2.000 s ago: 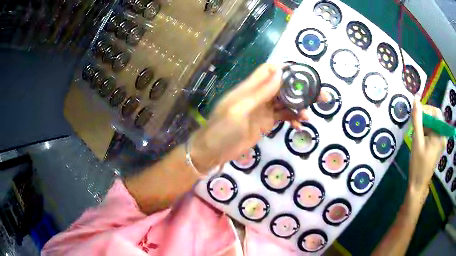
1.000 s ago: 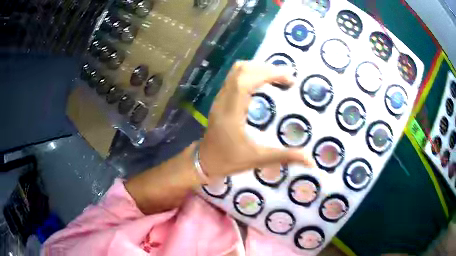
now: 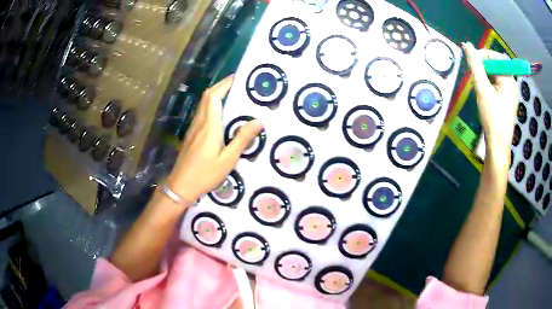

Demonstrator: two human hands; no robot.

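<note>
The white hole tray (image 3: pixel 327 142) slants in front of me with rows of round speaker drivers, black-rimmed with blue, pink or silver faces. Two places near its far edge show dark discs (image 3: pixel 398 35) with pale dots. My left hand (image 3: pixel 209 142) grips the tray's left edge, thumb on top over a driver; its other fingers are partly hidden. My right hand (image 3: pixel 497 96) is closed around a green pen-like tool (image 3: pixel 507 67), with a fingertip at the tray's far right corner.
A clear blister tray (image 3: pixel 175 45) with dark round parts over brown cardboard (image 3: pixel 72 172) lies at the left. Another white hole tray (image 3: pixel 532 139) is at the right edge. Green mat (image 3: pixel 417 241) with yellow lines shows between. A thin red wire runs at the top.
My left hand, earlier holding a driver and then empty over the tray, now grips its edge. A far-corner dark disc place now shows a silver face. My right hand has returned with the tool.
</note>
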